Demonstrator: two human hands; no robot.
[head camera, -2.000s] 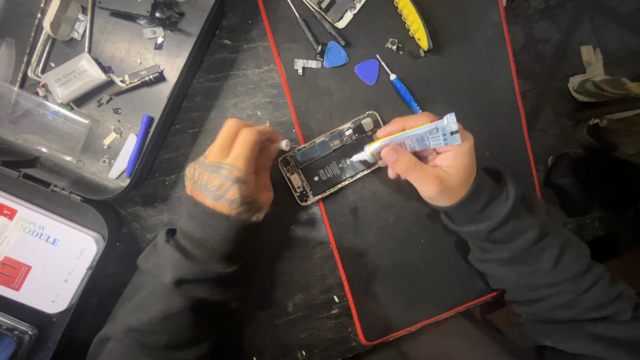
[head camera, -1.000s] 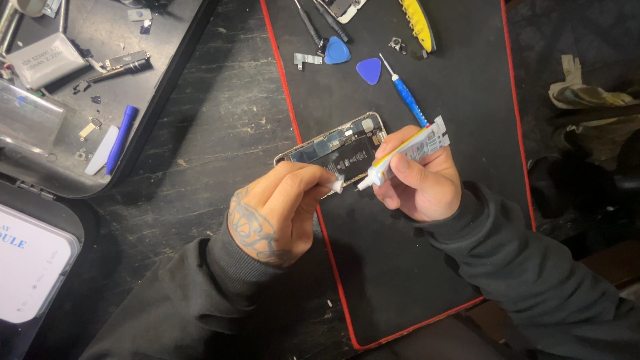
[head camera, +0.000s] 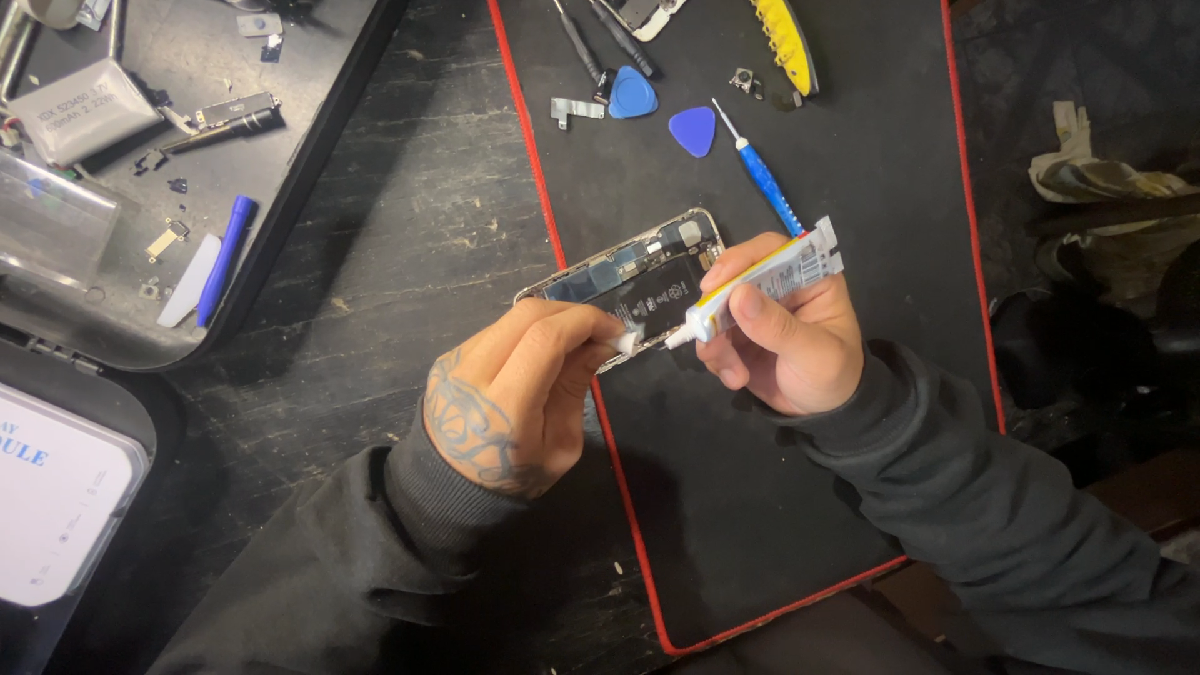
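Observation:
Between my fingertips, my left hand (head camera: 525, 398) pinches a small white cap (head camera: 625, 343). My right hand (head camera: 792, 328) grips a white and yellow squeeze tube (head camera: 764, 281), its nozzle pointing down and left, a little apart from the cap. Beneath both hands lies an opened smartphone (head camera: 647, 272), with its black battery and circuit board exposed; my fingers hide part of its lower edge. A blue-handled screwdriver (head camera: 771, 185) rests just above the tube, its handle end partly hidden. Two opening picks, one light blue (head camera: 633, 93) and one violet-blue (head camera: 693, 131), lie above the phone.
A black mat (head camera: 750, 525) with red edging lies on the dark wooden table. At upper left stands a parts case (head camera: 309, 141) holding a silver battery, a blue pry tool (head camera: 225, 262) and small parts. Dark screwdrivers (head camera: 581, 42), a metal bracket (head camera: 577, 111) and a yellow-black tool (head camera: 787, 47) lie at the top.
My left hand has moved right with the cap, from beside the phone to over its lower edge. The tube's nozzle has moved off the phone's middle toward the cap.

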